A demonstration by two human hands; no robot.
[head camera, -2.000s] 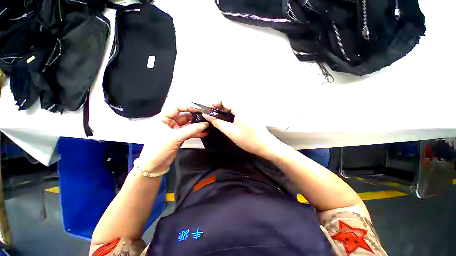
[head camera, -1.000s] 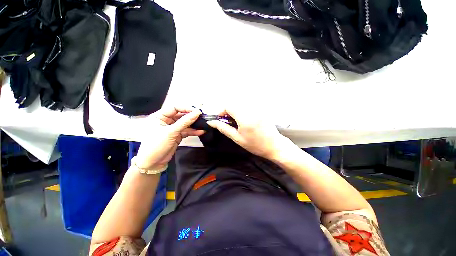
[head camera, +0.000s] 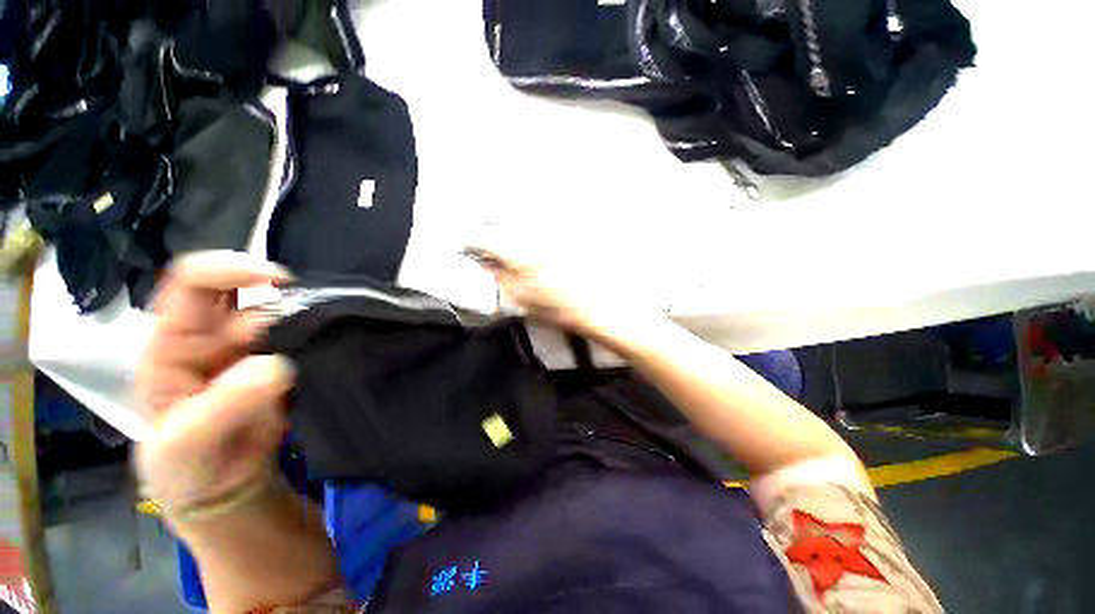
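A black fabric bag piece (head camera: 396,396) hangs spread over my lap, with a pale zipper line (head camera: 372,295) along its upper edge and a small yellowish label (head camera: 496,431). My left hand (head camera: 222,360), large and blurred, grips the piece at its upper left end. My right hand (head camera: 525,288) is near the table edge, above the piece's right end, with the small dark tip of a tool (head camera: 482,256) at its fingers. The rest of the tool is hidden or blurred.
A flat black bag piece (head camera: 342,180) with a white label lies on the white table (head camera: 841,252). A black heap of bag pieces (head camera: 216,168) is at the left, and a zippered black heap (head camera: 769,84) at the upper right. A blue bin (head camera: 366,522) is under the table.
My left hand has moved left and nearer, stretching out the piece that was bunched between both hands. My right hand stays near the table edge. The view has shifted slightly.
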